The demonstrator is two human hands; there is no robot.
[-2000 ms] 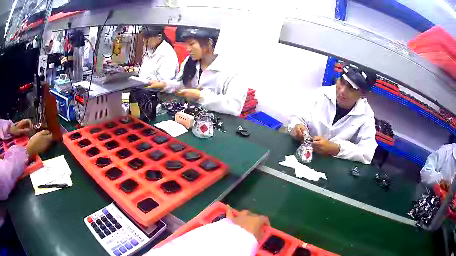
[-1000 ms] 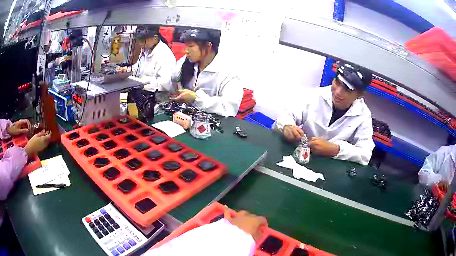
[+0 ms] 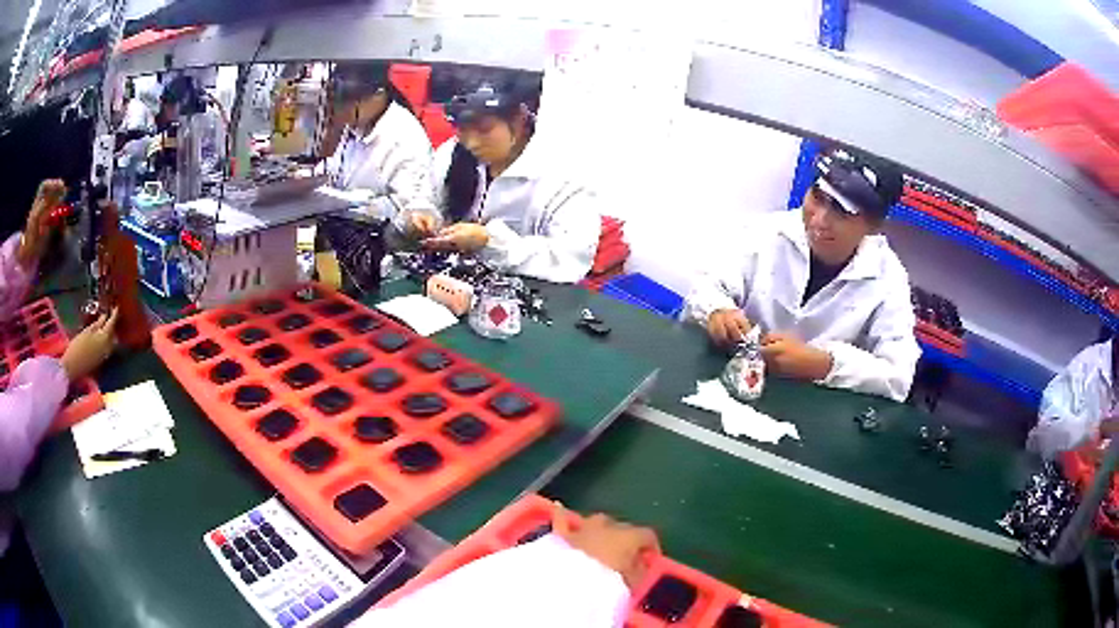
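My left hand (image 3: 611, 547) lies over the far edge of the near red-orange tray (image 3: 699, 582), at the bottom centre. Its fingers are bent and partly hidden; I cannot tell whether it holds anything. Black watch units, one of them a strapless smartwatch (image 3: 670, 597) right of the hand, sit in the tray's pockets. My white sleeve covers much of this tray, and the picture's bottom edge cuts it off. My right hand is not in view. A larger red-orange tray (image 3: 345, 525) at left holds many black watch units.
A calculator (image 3: 273, 562) lies left of the near tray. A paper sheet (image 3: 125, 429) with a dark pen is farther left, near a neighbour's pink sleeve (image 3: 34, 405). The green belt (image 3: 761, 515) runs beyond the tray. Opposite, a person handles a clear bottle (image 3: 744, 371) beside a white cloth (image 3: 740, 412).
The neighbour at left has raised one hand, with a small red light by it. Workers opposite have shifted their hands and heads slightly. My left hand has stayed in place.
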